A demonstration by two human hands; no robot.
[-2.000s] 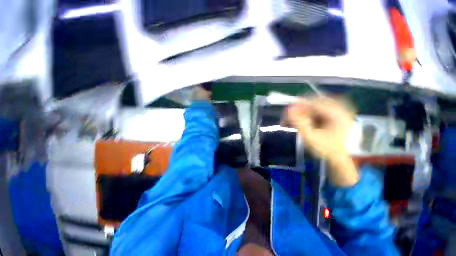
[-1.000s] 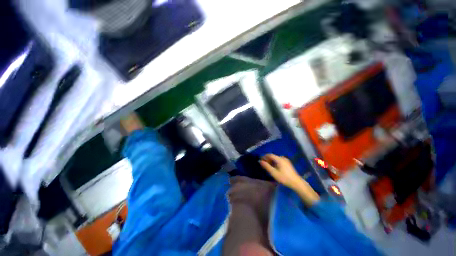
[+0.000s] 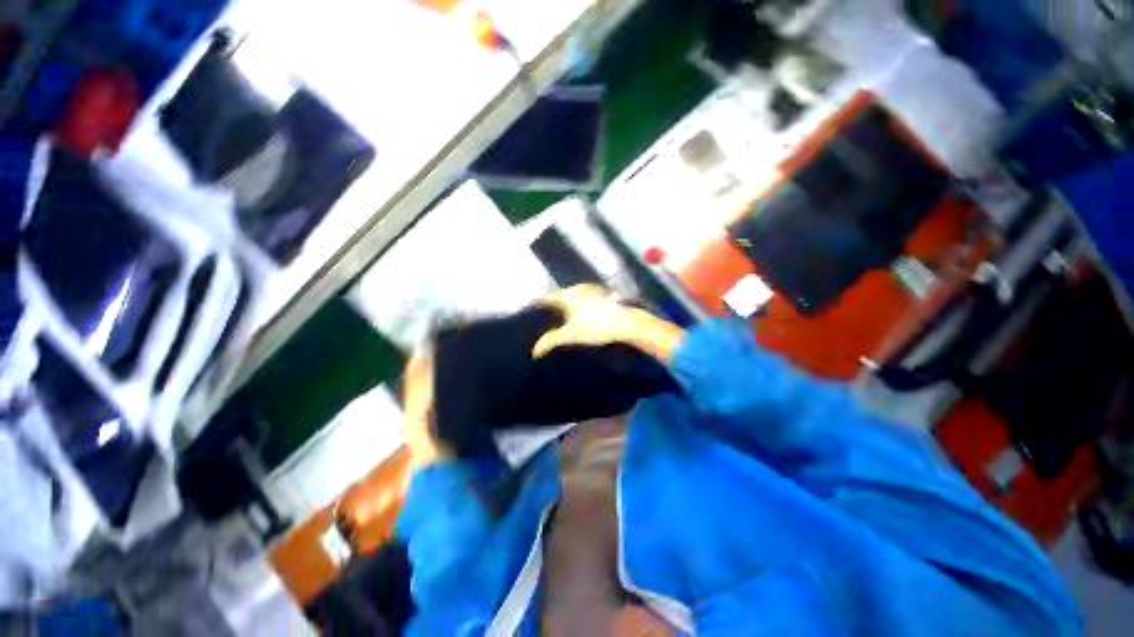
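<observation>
A black display panel [image 3: 516, 373] is held in front of my body, above the bench. My left hand [image 3: 420, 404] is at its left edge. My right hand [image 3: 603, 321] is on its upper right part, with thumb and fingers over the edge. A whitish sheet [image 3: 454, 261] lies just beyond the panel. Blur hides the exact contact of the fingertips.
An orange fixture board [image 3: 808, 336] with a black panel on it is at the right; another orange board [image 3: 292, 560] is at lower left. Wrapped dark panels [image 3: 93, 249] lie on the white shelf at upper left. A green mat [image 3: 653, 93] runs behind, with a dark panel [image 3: 543, 139] on it.
The view has swung to the right. My right hand has moved up onto a black panel, and my left hand has come back from the green mat to the panel's left edge.
</observation>
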